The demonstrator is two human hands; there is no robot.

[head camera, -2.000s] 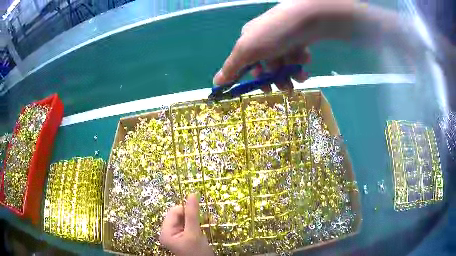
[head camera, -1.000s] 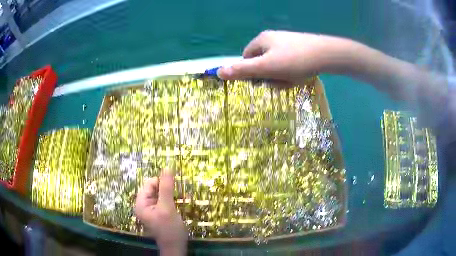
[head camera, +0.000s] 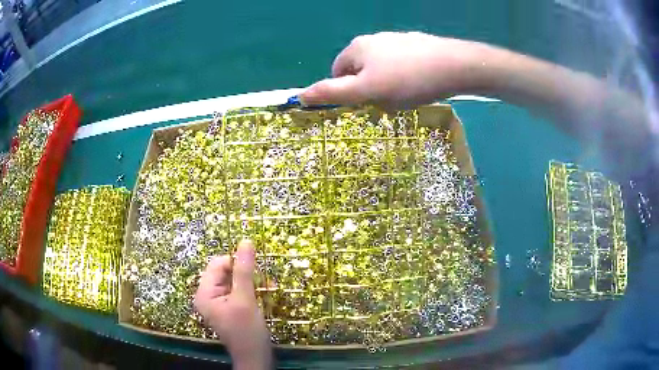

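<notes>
A gold parts frame [head camera: 326, 199] lies or is held over the large cardboard box [head camera: 480, 217], which is full of small gold and silver parts. My left hand [head camera: 233, 293] pinches the frame's lower left side between thumb and fingers. My right hand [head camera: 368, 76] is at the frame's top edge, closed around the blue side cutters [head camera: 292, 102]. Only a bit of blue handle shows; the jaws are hard to make out and most of the tool is hidden under the hand.
A red bin [head camera: 52, 181] with loose parts stands far left. A stack of gold frames [head camera: 85, 246] lies between it and the box. Another frame stack [head camera: 587, 231] lies at right, with stray silver parts [head camera: 533, 260] beside it.
Since two seconds ago, my right hand has come down and left with the cutters, close against the frame's top edge. My left hand still grips the frame. The whole view has shifted somewhat.
</notes>
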